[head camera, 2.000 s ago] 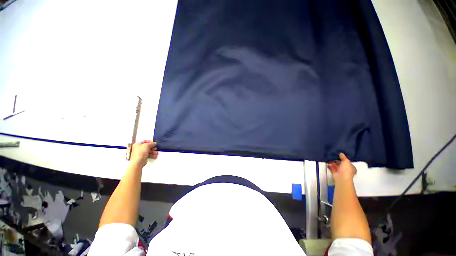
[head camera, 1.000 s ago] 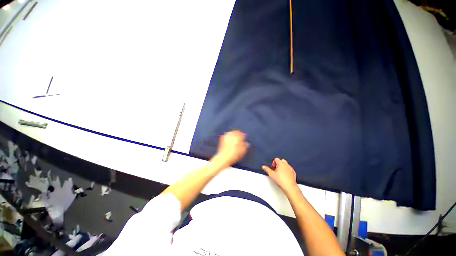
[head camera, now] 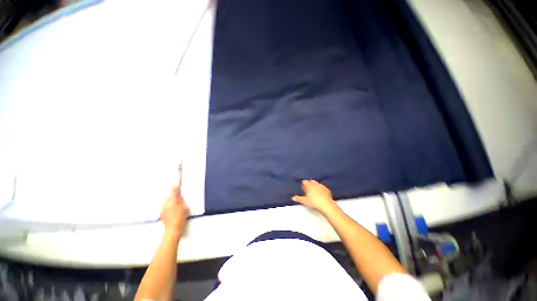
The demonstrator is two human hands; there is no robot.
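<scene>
The dark navy fabric (head camera: 294, 135) lies over the white table, with its left edge straight and some wrinkles across it. My left hand (head camera: 175, 216) is closed around the near end of a narrow bar (head camera: 180, 171), just left of the fabric's near left corner; the bar's upper part sticks out past my fingers and is blurred. My right hand (head camera: 315, 195) rests on the fabric at its near edge, fingers apart, holding nothing visible.
The guide rail (head camera: 400, 226) sticks out over the near edge between blue blocks (head camera: 384, 233). A cutter (head camera: 441, 246) sits at its right, blurred. A thin reddish-brown strip (head camera: 191, 41) lies left of the fabric at the far side. Dark folds (head camera: 433, 88) run along the fabric's right side.
My left hand has moved left off the fabric and taken hold of the narrow bar. My right hand stays near the fabric's near edge. The orange-brown strip has moved left off the fabric.
</scene>
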